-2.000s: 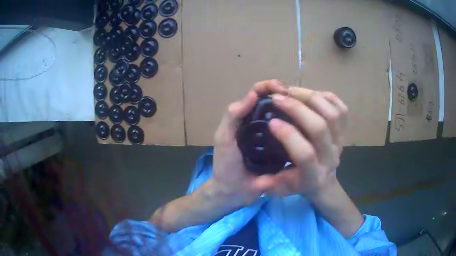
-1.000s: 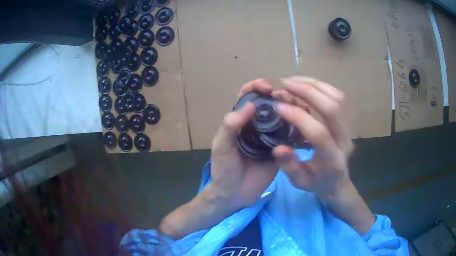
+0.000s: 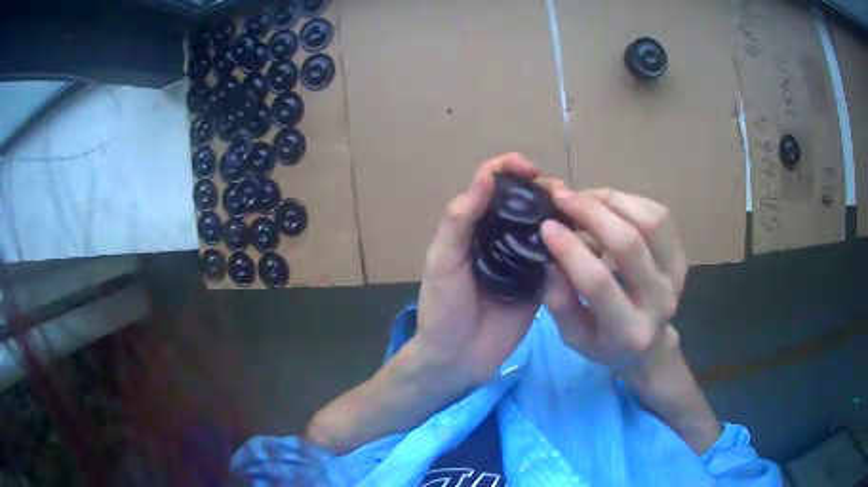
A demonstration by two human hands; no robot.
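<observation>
A handful of glossy black round diaphragms (image 3: 514, 243) lies bunched and overlapping in my left hand (image 3: 466, 285), whose fingers curl round their left side and top. My right hand (image 3: 619, 271) is at their right side, its thumb and fingertips touching the edge of the discs. Whether it grips one disc of its own is hidden. Many more black diaphragms (image 3: 289, 146) lie singly or overlapping on the left part of the brown cardboard (image 3: 447, 181).
A taller dark round piece (image 3: 646, 58) stands on the cardboard at the upper right. A smaller dark round piece (image 3: 789, 151) lies on the panel with handwriting. A white sheet (image 3: 143, 181) is at the left. Grey floor (image 3: 314, 333) shows below the cardboard.
The discs in my hands have shifted and tilted against each other. My right fingers have moved from over the discs to their right edge. My left hand still holds them.
</observation>
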